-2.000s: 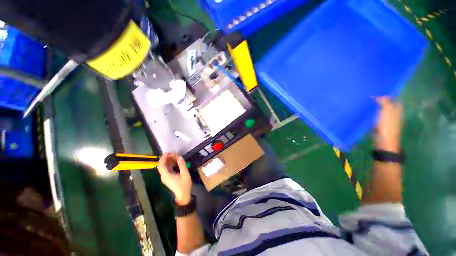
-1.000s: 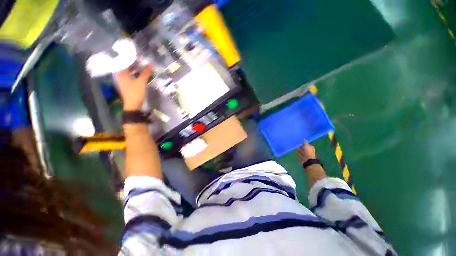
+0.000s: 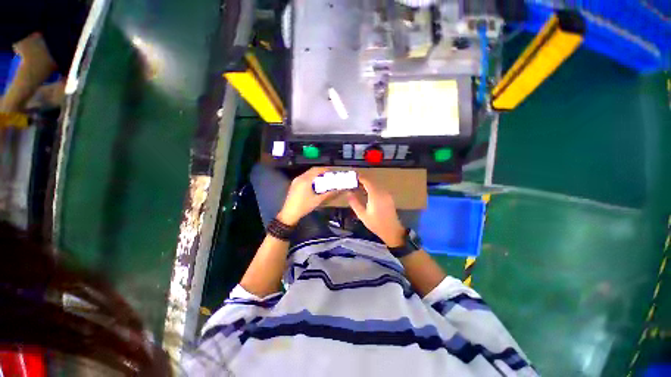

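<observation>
Both bare hands are together over the cardboard flap (image 3: 401, 185) in front of the machine's black panel. A small row of white plastic parts (image 3: 335, 181) lies between them. My left hand (image 3: 299, 196) holds the row's left end. My right hand (image 3: 376, 210) is at its right end, fingers touching or very close to it. The fingertips are partly hidden or blurred. The metal machine bed (image 3: 316, 74) has a small white stick-like piece (image 3: 338, 103) on it. The panel has a red button (image 3: 374, 155) and green buttons (image 3: 311, 151) at both sides.
A pale yellow sheet (image 3: 422, 108) lies right of the bed. Yellow-black posts (image 3: 535, 62) stand at both sides. A small blue bin (image 3: 451, 224) is at the lower right, blue trays (image 3: 625, 31) at the upper right. Another person's arm (image 3: 28, 72) shows at the far left.
My left hand has come back from the machine bed and my right hand from the small blue bin. They now meet at the white parts over the flap. The view has turned and shifted.
</observation>
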